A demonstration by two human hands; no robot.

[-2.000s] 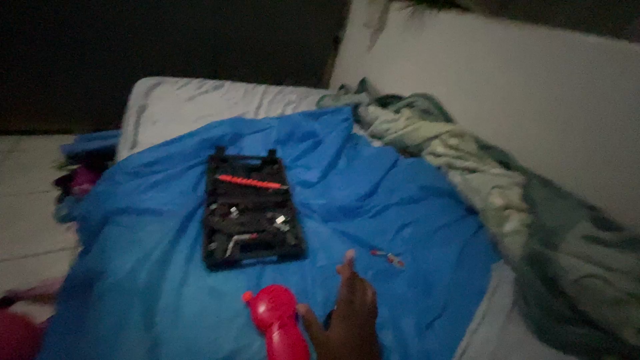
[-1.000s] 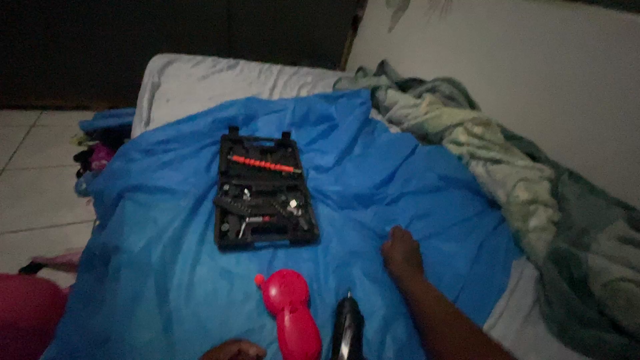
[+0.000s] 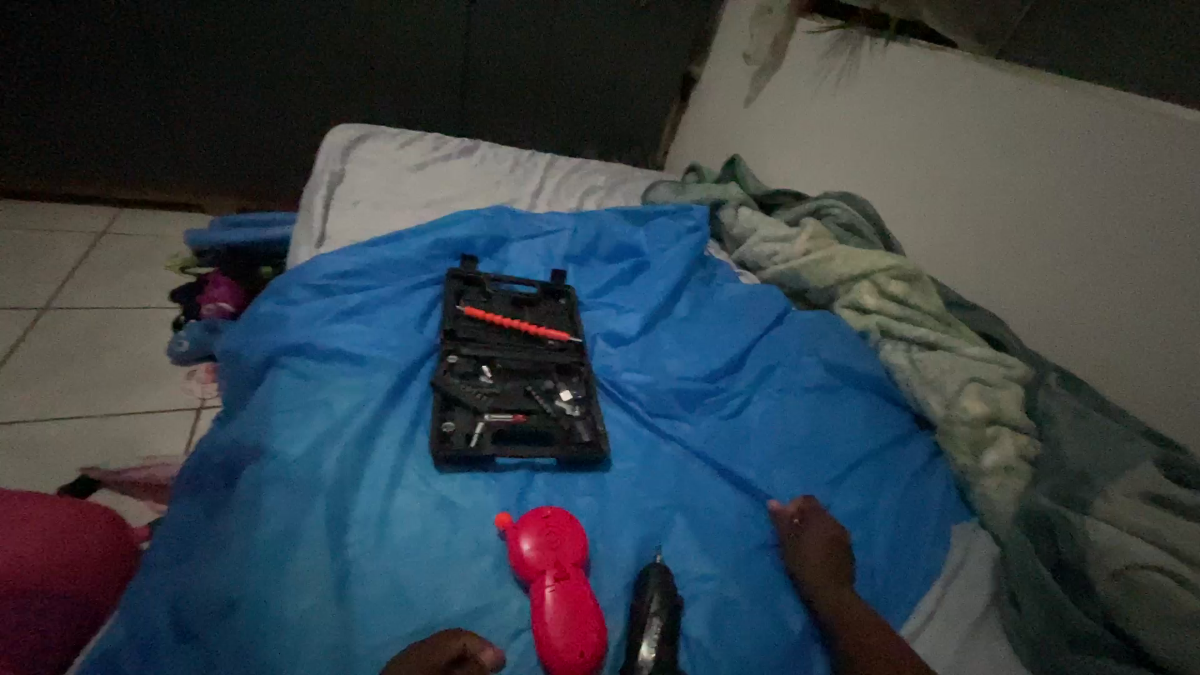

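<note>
My right hand (image 3: 816, 553) rests on the blue sheet (image 3: 347, 506) with its fingers curled in; whether a small item is inside is unclear. Only part of my left hand (image 3: 450, 652) shows at the bottom edge, left of a red plastic object (image 3: 567, 609) with a rounded head and an orange knob. Between that object and my right hand lies a black tool (image 3: 653, 614) with a thin metal tip, perhaps a cordless screwdriver. Farther up lies an open black tool case (image 3: 450, 347), holding an orange-red flexible shaft (image 3: 518, 324), small metal pieces and a red-marked metal tool (image 3: 497, 422).
A crumpled green and cream blanket (image 3: 956, 375) runs along the right side by a pale wall (image 3: 994, 197). White bedding (image 3: 431, 178) shows beyond the blue sheet. At left are floor tiles (image 3: 94, 356), a pile of cloth items (image 3: 220, 295) and a rounded pink object (image 3: 61, 572).
My right hand has moved right, away from the red object, and its fingers have curled in. The small item seen on the sheet two seconds ago is no longer visible. My left hand has come into view.
</note>
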